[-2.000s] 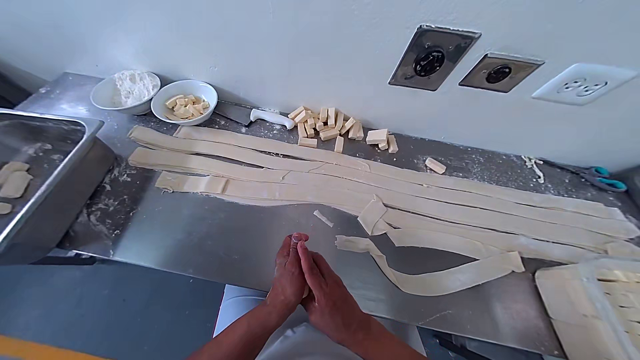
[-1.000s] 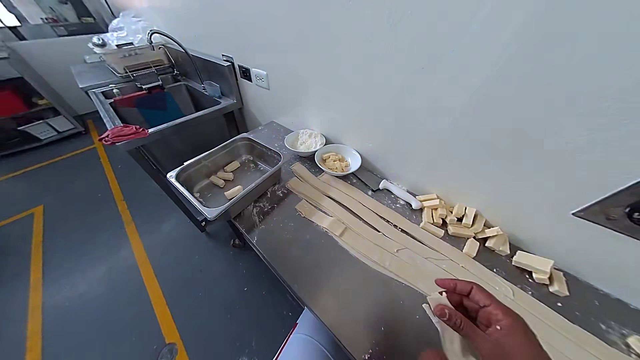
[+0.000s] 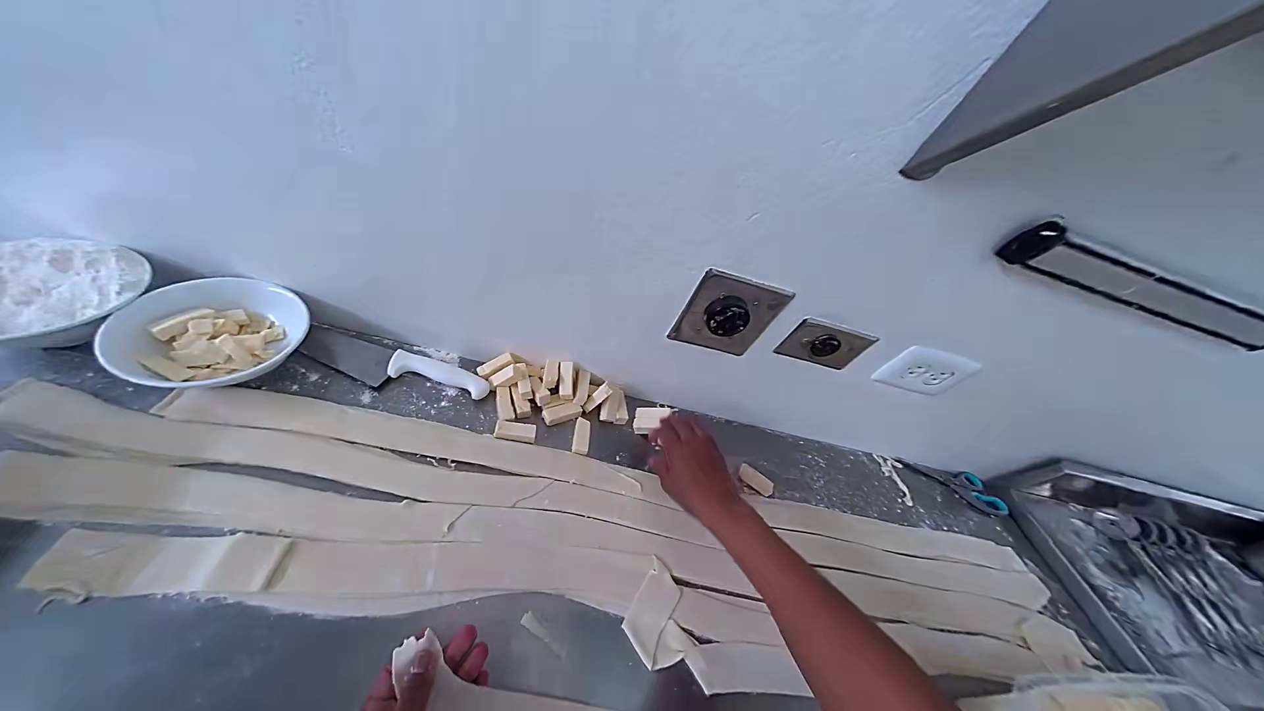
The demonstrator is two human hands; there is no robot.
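Observation:
Near the bottom edge my left hand (image 3: 430, 671) pinches the end of a strip of pale dough (image 3: 484, 695). My right hand (image 3: 691, 464) reaches across the strips to a few cheese-like sticks (image 3: 651, 420) by the wall; its fingertips are at them, and whether they grip one is hidden. Left of it lies a pile of similar sticks (image 3: 561, 388), and a single stick (image 3: 756, 480) lies to its right. Long flat dough strips (image 3: 355, 513) run side by side along the steel counter. A folded dough piece (image 3: 654, 614) lies across them.
A knife with a white handle (image 3: 437, 373) lies beside a white bowl of pale pieces (image 3: 204, 380) and a bowl of white flour (image 3: 69, 286). Blue-handled scissors (image 3: 978, 494) and a metal tray with utensils (image 3: 1165, 583) are at the right. Outlets (image 3: 729, 314) are on the wall.
My hands, together two seconds ago, are now apart. The right one has reached to the sticks by the wall, while the left holds dough. The view has swung left and back right.

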